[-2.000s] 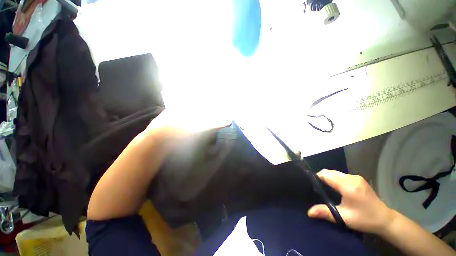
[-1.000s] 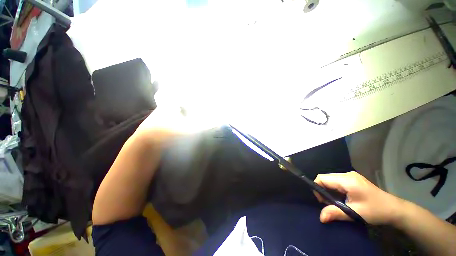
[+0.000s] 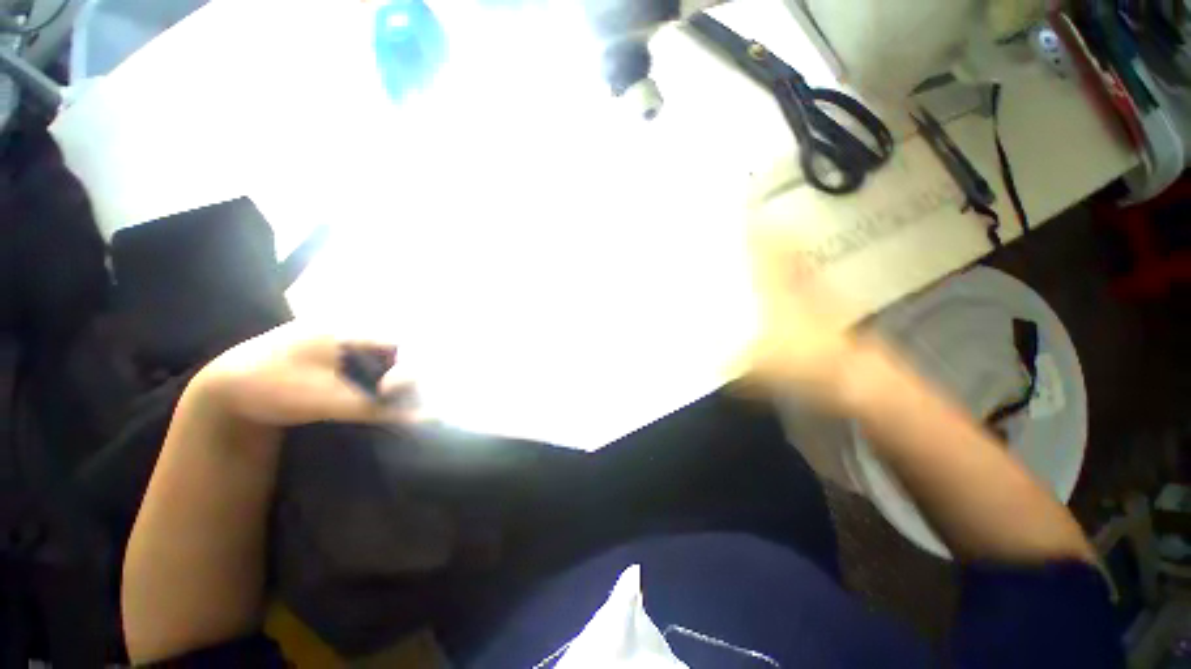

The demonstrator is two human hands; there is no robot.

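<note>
Black cloth (image 3: 353, 503) lies over my lap and the table's front edge at left. My left hand (image 3: 307, 379) is above it, with a small dark piece (image 3: 366, 370) between the fingers; its fingertips fade into glare. My right hand (image 3: 797, 342) is over the table's front edge, blurred and washed out, so its fingers cannot be made out. The black shears (image 3: 797, 98) lie on the white table beyond it, away from both hands.
Slim dark snips (image 3: 956, 160) and a dark cord (image 3: 1006, 157) lie right of the shears. A white round lid (image 3: 967, 307) with a black strip is at right. A blue piece (image 3: 408, 50) shows at top. Glare hides the middle.
My right hand has let go of the shears, which now lie on the table, and has moved up and left. My left hand has moved left from the cloth edge. The view has shifted right.
</note>
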